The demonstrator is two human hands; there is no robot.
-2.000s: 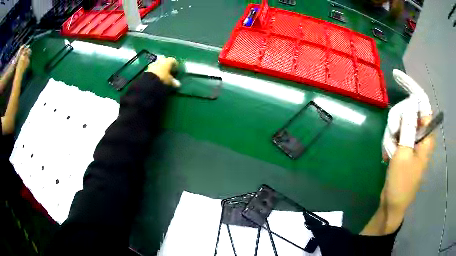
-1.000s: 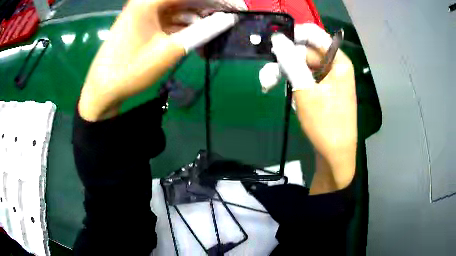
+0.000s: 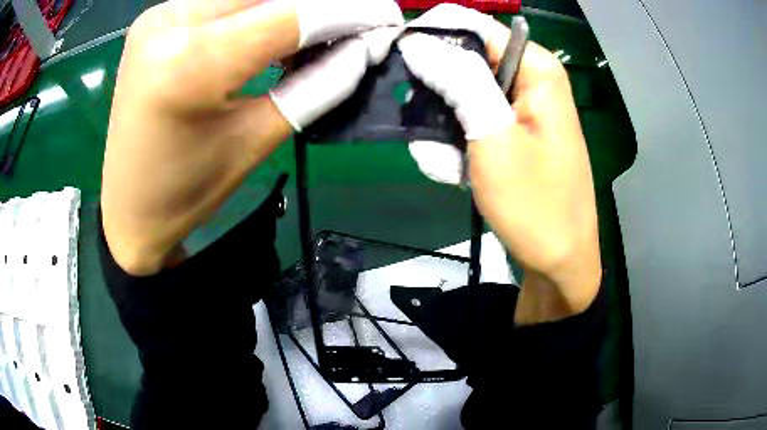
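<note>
A black phone middle frame (image 3: 378, 113) is held up close to the camera, plate end at the top, its large window showing the mat. My left hand (image 3: 198, 109) grips its upper left corner with white finger cots. My right hand (image 3: 521, 159) holds the upper right of the plate, a cotted finger lying on it. A grey metal tool (image 3: 512, 57), perhaps tweezers, sticks up from my right hand; its tip is hidden. Several more black frames (image 3: 336, 277) lie overlapping on the white foam sheet (image 3: 420, 411) below.
A white blister tray (image 3: 38, 294) lies at the left. Another black frame (image 3: 20, 134) lies on the green mat at the far left. Red baskets show at the top left (image 3: 18, 63) and top edge. A grey machine panel (image 3: 690, 210) stands at the right.
My left hand has come back from the far frames and now grips one with my right. Since a second ago the held frame has come closer and looks larger, and the fingers have closed in on its top end.
</note>
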